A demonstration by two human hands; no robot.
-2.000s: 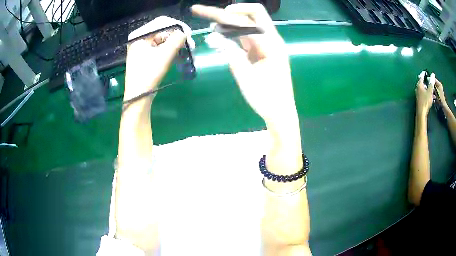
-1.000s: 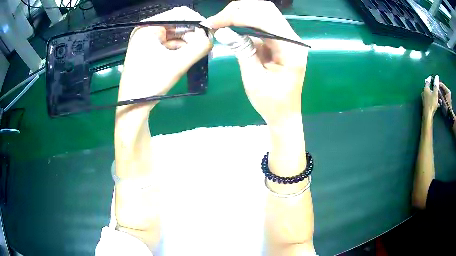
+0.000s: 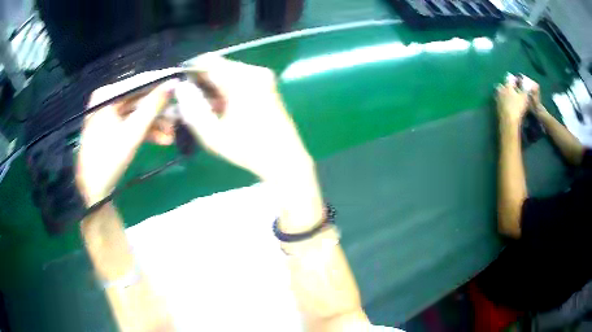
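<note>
The black phone middle frame (image 3: 54, 188) is held up above the green bench, tilted, its solid end at the left. My left hand (image 3: 123, 133) grips its upper long edge through the window. My right hand (image 3: 237, 117) is at the frame's right end, touching or almost touching my left fingertips, with its fingers bent. The picture is blurred, and I cannot tell whether the slim dark tool is in my right hand. Pale covers show on the fingertips. A white sheet (image 3: 208, 259) lies below my wrists, overexposed.
A dark keyboard (image 3: 84, 84) is behind the frame at the left. A black compartment tray (image 3: 448, 11) is at the right rear. Another person's hands (image 3: 518, 97) hold a dark item at the right. Dark boxes stand at the back of the green bench (image 3: 402, 188).
The view has swung, so bench and neighbour sit further left. Both hands and the frame appear lower and further left, and the frame is more tilted. The tool seen earlier in my right hand is no longer distinct.
</note>
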